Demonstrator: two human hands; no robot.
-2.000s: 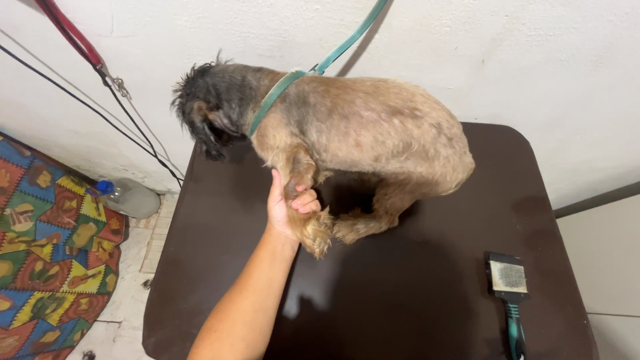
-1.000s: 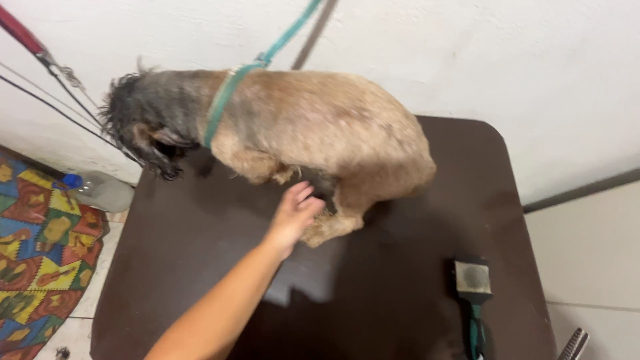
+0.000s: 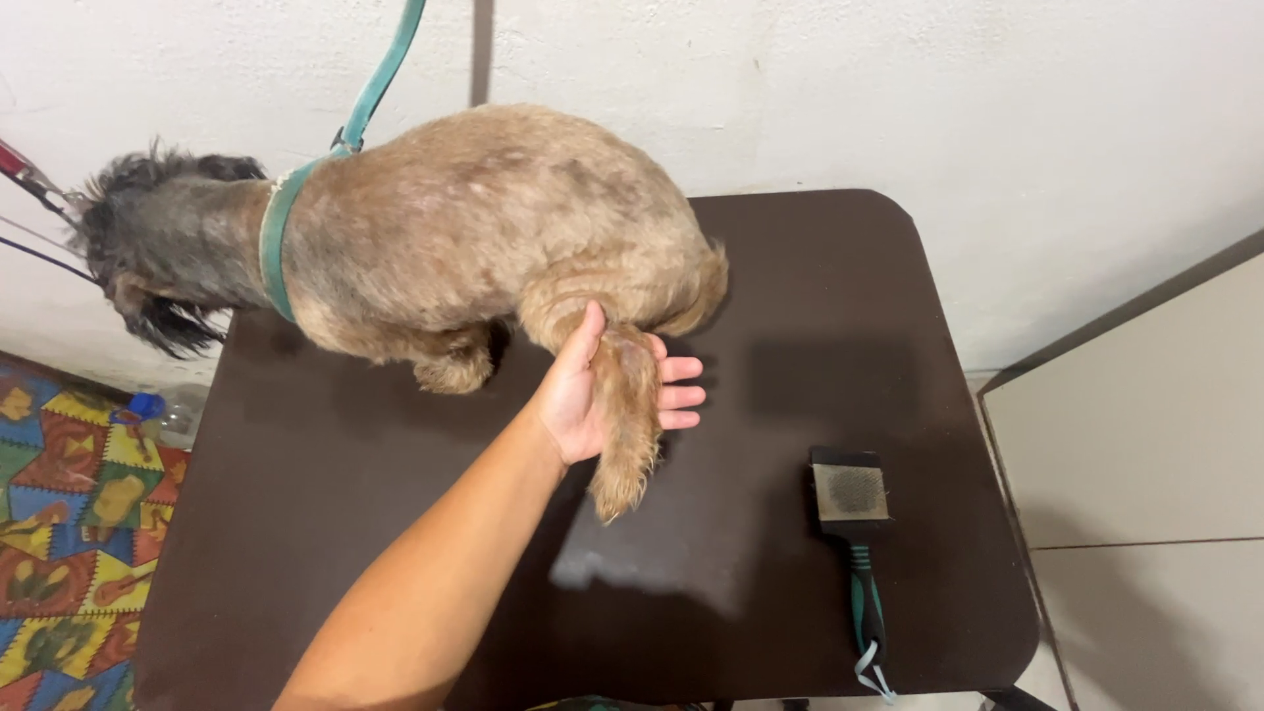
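A short-clipped tan dog [image 3: 494, 217] with a dark head, turned left, stands on a dark brown grooming table [image 3: 375, 513]. A teal strap [image 3: 281, 232] loops around its body behind the neck and runs up out of view. My left hand [image 3: 627, 385], palm up, cradles one hind leg [image 3: 629, 395] of the dog, with the thumb on the near side and the fingertips showing past the far side. The paw hangs below the palm. To the right of this hand lies a slicker brush [image 3: 851, 489] with a black and green handle. My right hand is out of view.
Behind the table rises a white wall [image 3: 889, 99]. A red leash [image 3: 20, 168] with a metal clip reaches the dog's head. At the lower left are a plastic bottle [image 3: 181, 415] with a blue cap and a colourful patterned cloth [image 3: 69, 533]. A pale panel [image 3: 1136, 425] stands at right.
My left hand held a front leg two seconds ago, was open beside the dog one second ago, and now holds a hind leg. A toothed edge at the lower right has left the view.
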